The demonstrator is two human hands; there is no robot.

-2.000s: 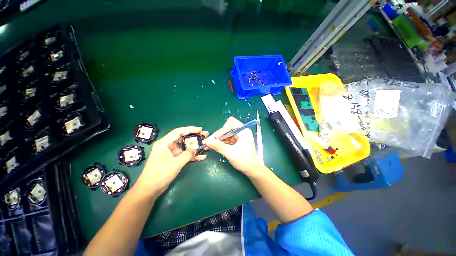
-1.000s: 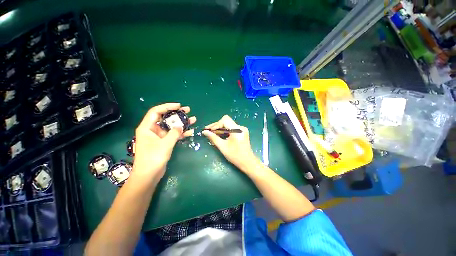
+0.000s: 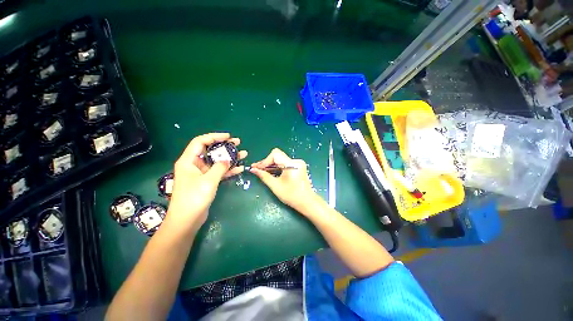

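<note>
My left hand (image 3: 200, 172) is bare and holds a round module (image 3: 221, 153), black with a pale square at its centre, above the green mat. My right hand (image 3: 286, 183) is bare and holds dark tweezers (image 3: 274, 168) like a pen. The tweezers' tips are just right of my left fingertips, beside the module and not clearly touching it. Small white parts (image 3: 245, 184) lie on the mat below the tips. More round modules (image 3: 125, 208) lie on the mat left of my left forearm, one partly hidden by my left hand.
Black component trays (image 3: 135, 147) with modules stand on the left. A slim silver-white tool (image 3: 332, 177) lies right of my right hand. Further right are a blue bin (image 3: 339, 115), a black-handled tool (image 3: 372, 182), a yellow tray (image 3: 447, 199), a clear bag (image 3: 515, 157) and a metal upright (image 3: 427, 47).
My left hand has raised the module away from me, off my right fingers. The tweezers have swung from pointing up-right to nearly level, their tips by the white parts. The view has shifted slightly.
</note>
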